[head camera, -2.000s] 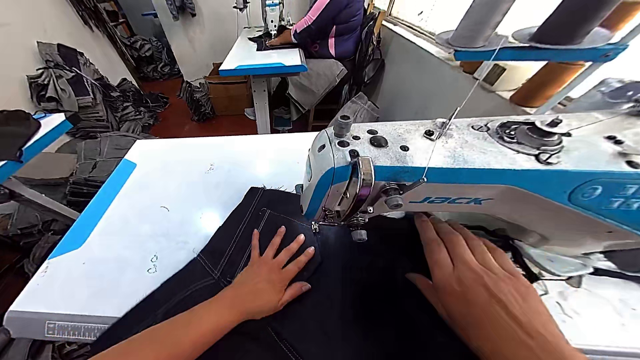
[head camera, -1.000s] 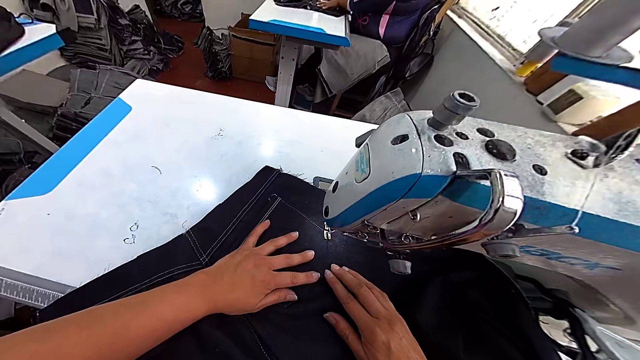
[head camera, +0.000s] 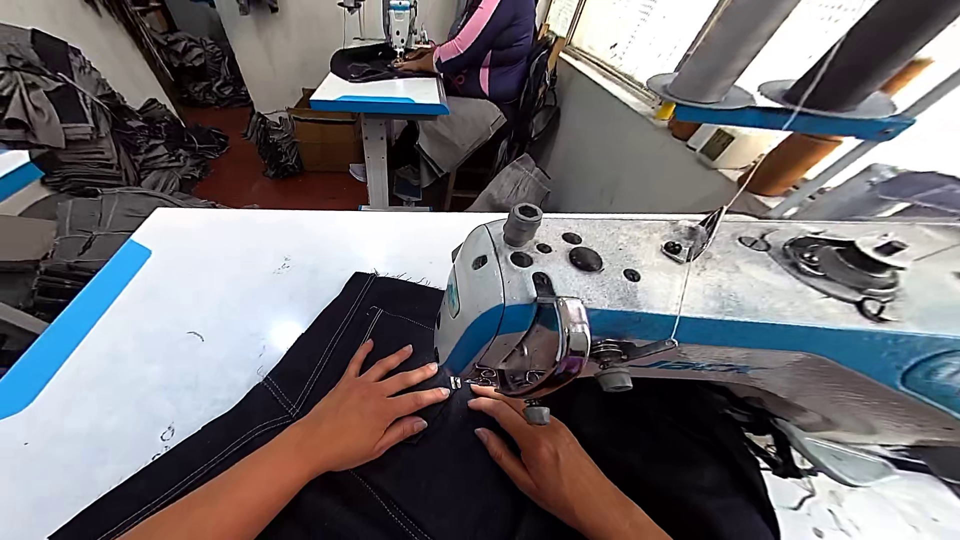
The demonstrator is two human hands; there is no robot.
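Dark denim trousers (head camera: 330, 375) with pale topstitching lie across the table and under the head of a Jack sewing machine (head camera: 675, 322). Flat on the denim, fingers spread, rests my left hand (head camera: 367, 416), its fingertips just left of the presser foot (head camera: 455, 382). My right hand (head camera: 536, 457) touches the cloth close to the right of the foot, index finger near the needle area, the other fingers loosely bent. Neither hand plainly grips the fabric. The machine head hides part of the cloth and the needle tip.
The white table (head camera: 217, 300) has a blue edge at left. Thread cones (head camera: 727, 52) stand on a blue rack at the right. A co-worker sits at another sewing table (head camera: 375, 94) ahead. Piled grey garments (head camera: 112, 142) and a cardboard box (head camera: 324, 139) are on the floor.
My right hand has moved left from under the machine arm, where it was two seconds ago, to beside the presser foot. My left hand stays on the denim. The view has shifted noticeably.
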